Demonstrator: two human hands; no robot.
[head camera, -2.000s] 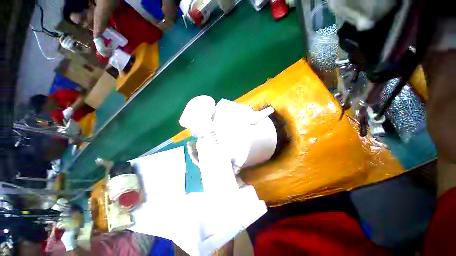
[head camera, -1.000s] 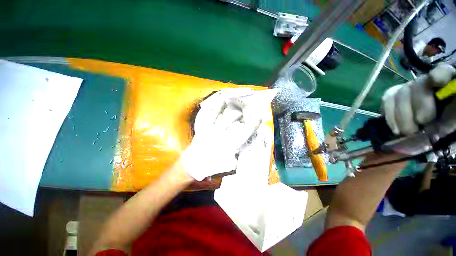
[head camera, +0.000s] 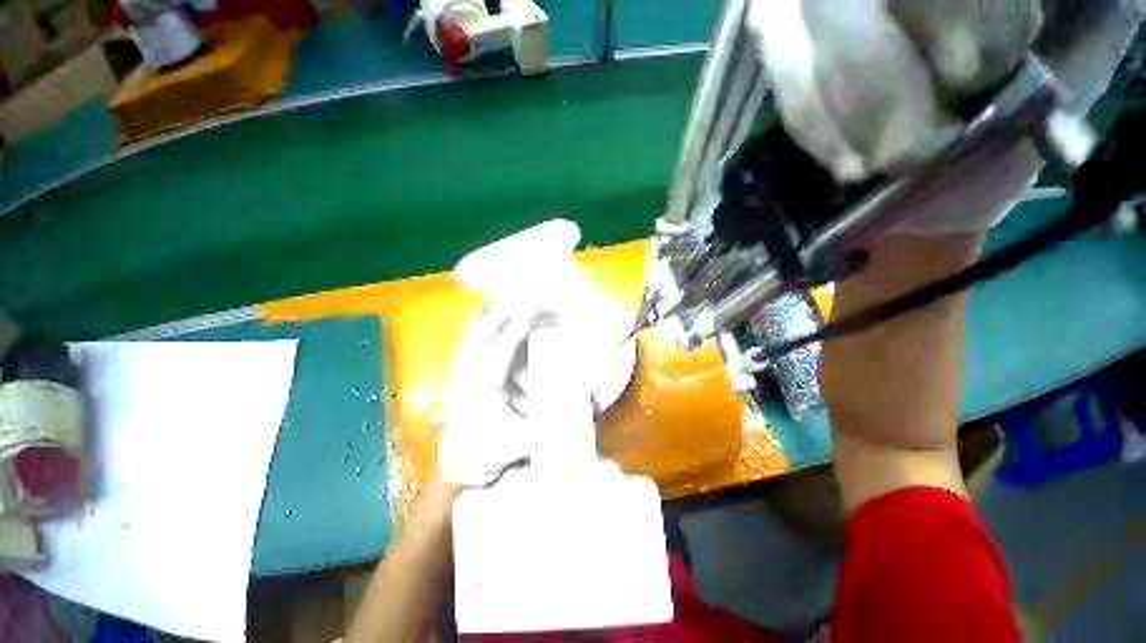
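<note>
The white housing assembly [head camera: 562, 546] lies over the orange pad [head camera: 685, 415], its box-shaped base toward me and its oval lid [head camera: 518, 255] toward the conveyor. My left hand [head camera: 484, 408], in a white glove, holds the housing at its left side; glove and housing are overexposed, so the fingers are hard to tell apart. My right hand [head camera: 880, 88], gloved, is closed around the power screwdriver [head camera: 804, 239] at the upper right. The screwdriver is slanted, its metal tip close to the housing's right side; contact cannot be told.
White paper [head camera: 176, 477] lies at left, with another unit [head camera: 38, 465] with a red part on its edge. Tiny screws are scattered on the teal mat [head camera: 329, 440]. A silvery screw bag [head camera: 789, 352] is partly behind the screwdriver. Another unit [head camera: 484, 35] stands beyond the green conveyor [head camera: 377, 189].
The view has swung left. The screwdriver has moved from the right to beside the housing. The oval lid now shows beyond the housing, and the orange-handled tool is no longer seen.
</note>
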